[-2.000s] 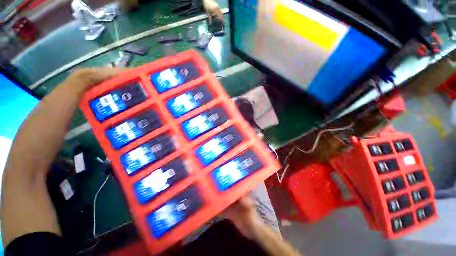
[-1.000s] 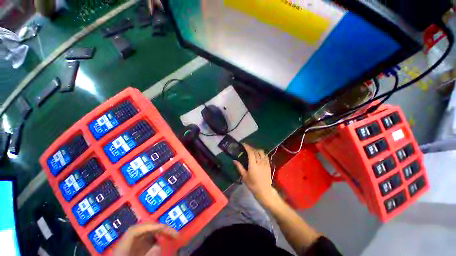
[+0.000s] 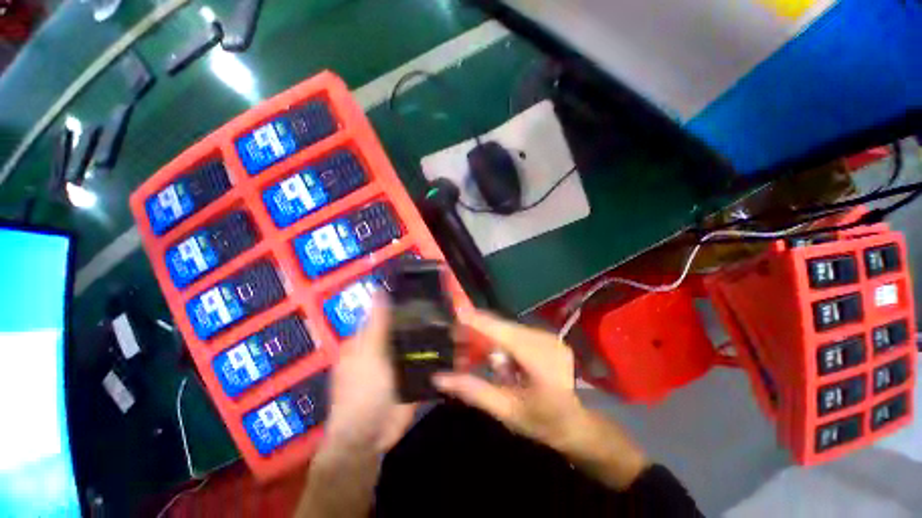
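A black handset (image 3: 422, 339) is held upright between my two hands over the lower right of the phone tray, slightly blurred. My left hand (image 3: 359, 379) grips its left edge. My right hand (image 3: 521, 379) holds its right edge and lower end. The red-orange phone tray (image 3: 265, 202) lies tilted on the green bench, its pockets showing handsets face up with blue screen film. My hands and the held handset cover its lower right pockets, so I cannot tell what lies there.
A black mouse (image 3: 494, 175) lies on a whitish pad (image 3: 566, 182), with a barcode scanner (image 3: 462, 243) beside it. Monitors stand upper right (image 3: 698, 61) and left (image 3: 30, 374). A filled tray stack (image 3: 854, 354) and red stool (image 3: 652, 339) are at right. Loose handsets (image 3: 131, 73) lie upper left.
My right hand has brought the black handset from beside the mouse pad leftward to the tray's lower right. My left hand has moved from the tray's lower edge onto the handset.
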